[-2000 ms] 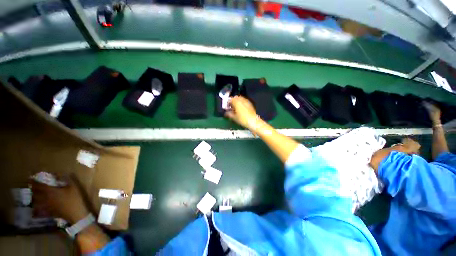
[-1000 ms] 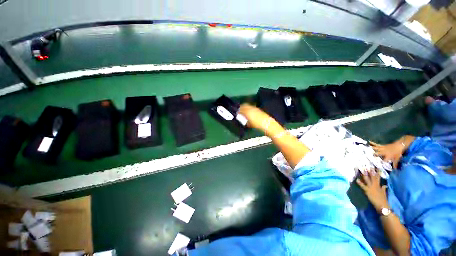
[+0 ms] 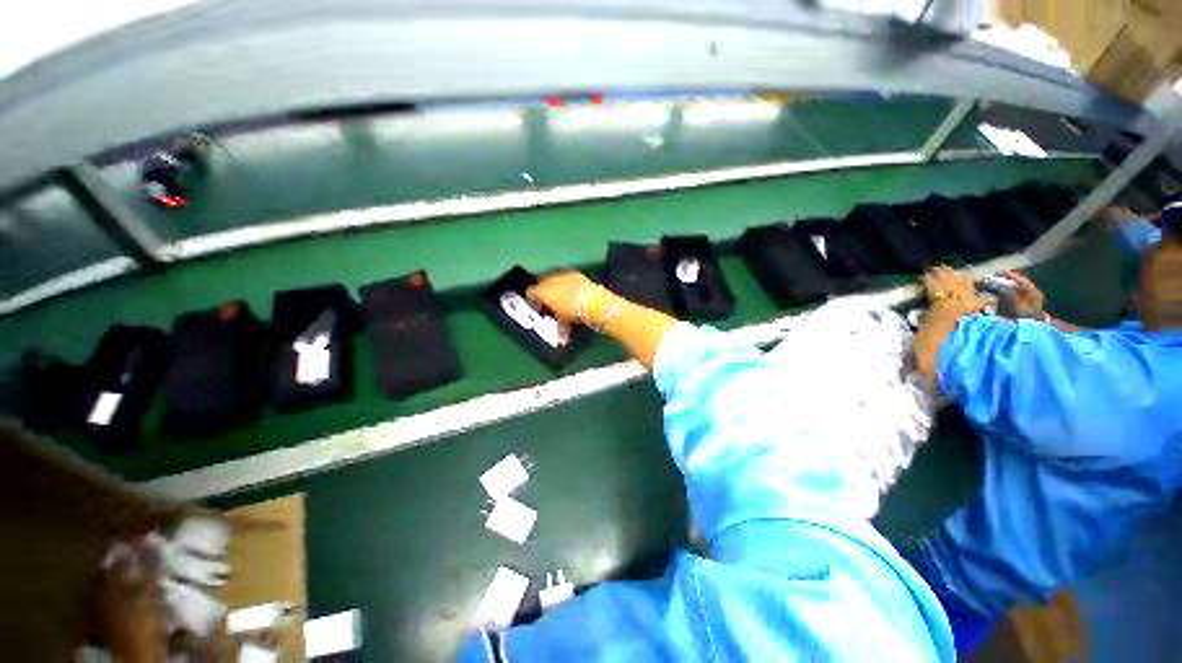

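My right hand (image 3: 567,301) reaches over an open black box base (image 3: 513,282) on the belt. A white coiled cable (image 3: 521,314) lies in that box, with a white power adapter (image 3: 563,336) partly under my fingers. Whether the fingers grip the adapter or only touch it is unclear. My left hand (image 3: 127,589) is a dark blur among white adapters (image 3: 195,570) in the brown carton (image 3: 270,550) at the lower left; its fingers cannot be made out. Loose adapters (image 3: 506,477) lie on the dark green bench.
Black lids and open bases (image 3: 311,347) stand along the green belt (image 3: 486,233). A whitish rail (image 3: 428,421) separates belt and bench. A large white cable heap (image 3: 856,376) lies at right beside a neighbouring worker in blue (image 3: 1076,415). A grey shelf (image 3: 519,58) hangs above.
The view has shifted. My right hand stays at the same box, with the adapter there still at its fingers. A blurred left hand shows in the carton again. The neighbour's hands have moved off the cable heap.
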